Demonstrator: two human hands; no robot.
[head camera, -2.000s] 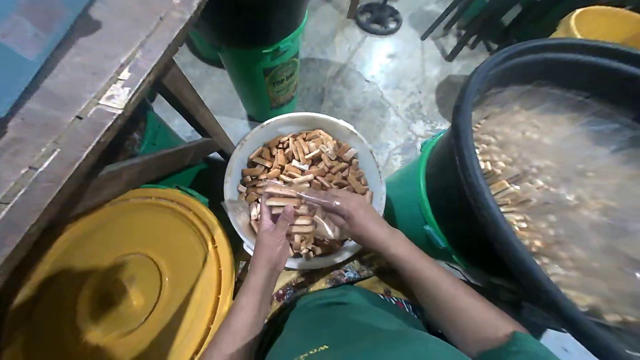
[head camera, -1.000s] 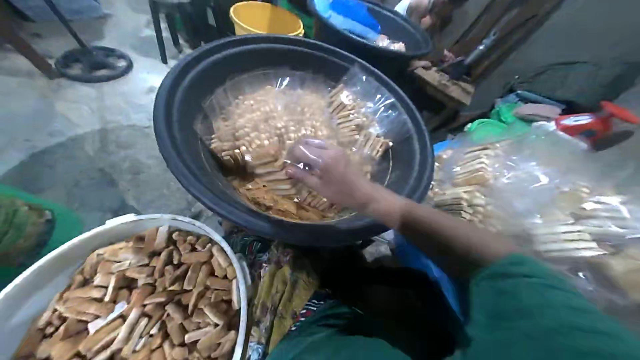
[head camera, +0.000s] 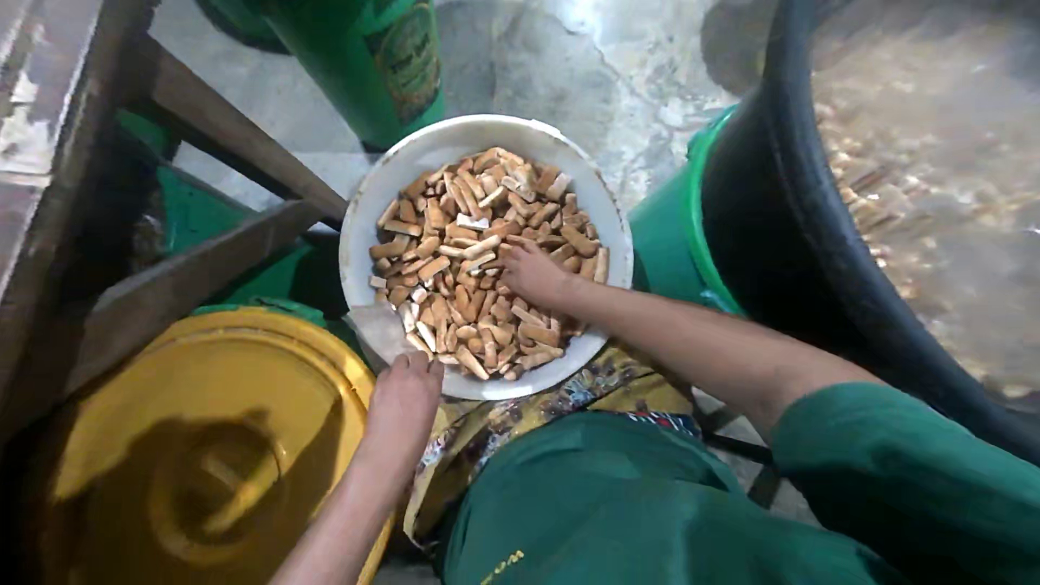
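A round white tub (head camera: 591, 166) full of short toasted bread sticks (head camera: 463, 284) stands in front of me. My right hand (head camera: 532, 272) lies on the sticks right of the middle, its fingertips among them; whether it grips any cannot be told. At the tub's lower left rim is my left hand (head camera: 406, 386), fingers bent, beside a clear plastic bag (head camera: 380, 329) that hangs over the rim. The fingers seem to touch the bag, but their hold is unclear.
At the right, a large black tub (head camera: 800, 203) holds bagged sticks, with a green bucket (head camera: 682, 219) beside it. A yellow lid (head camera: 211, 439) lies lower left. A wooden table (head camera: 41, 122) with slanting legs is at the left; another green bucket (head camera: 374, 65) stands behind.
My right hand has left the bags in the black tub and is now on the sticks in the white tub. My left hand has come into view. The view has swung left.
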